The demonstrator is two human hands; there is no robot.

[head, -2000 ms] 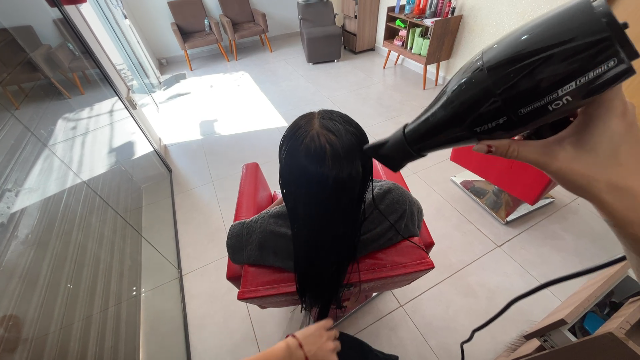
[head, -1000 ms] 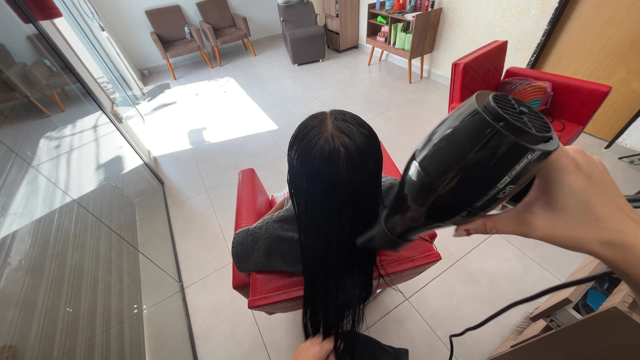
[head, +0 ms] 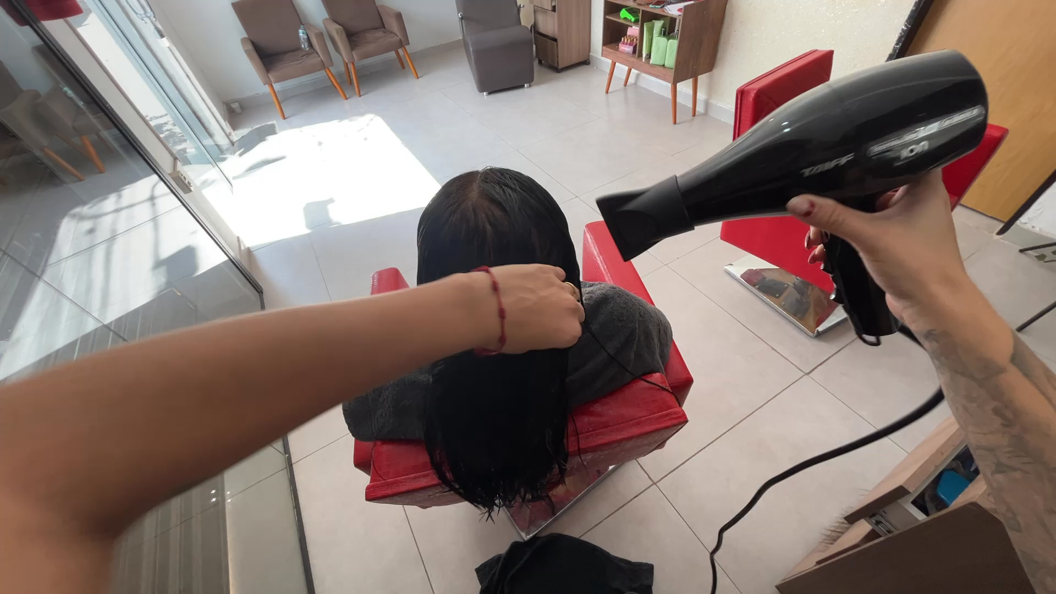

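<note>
A person with long, dark, wet-looking hair point(head: 495, 412) sits facing away in a red salon chair point(head: 627, 417), a dark grey towel point(head: 623, 330) over the shoulders. My left hand point(head: 540, 307) reaches across the back of the head, fingers curled at the right edge of the hair; whether strands are pinched in them is hidden. A black Taiff hair dryer point(head: 792, 148) is gripped by its handle in my right hand point(head: 891, 239). Its flat nozzle point(head: 643, 216) points left towards the hair, apart from it.
The dryer's black cord point(head: 792, 474) hangs at the right, near an open wooden drawer unit point(head: 916, 528). A second red chair point(head: 780, 239) stands behind the dryer. Glass panels point(head: 124, 272) run along the left. Armchairs point(head: 285, 49) and a shelf unit point(head: 701, 41) stand at the back.
My left hand has moved up from the hair ends to the side of the head. The dryer in my right hand has moved away from the hair, and its nozzle is now higher.
</note>
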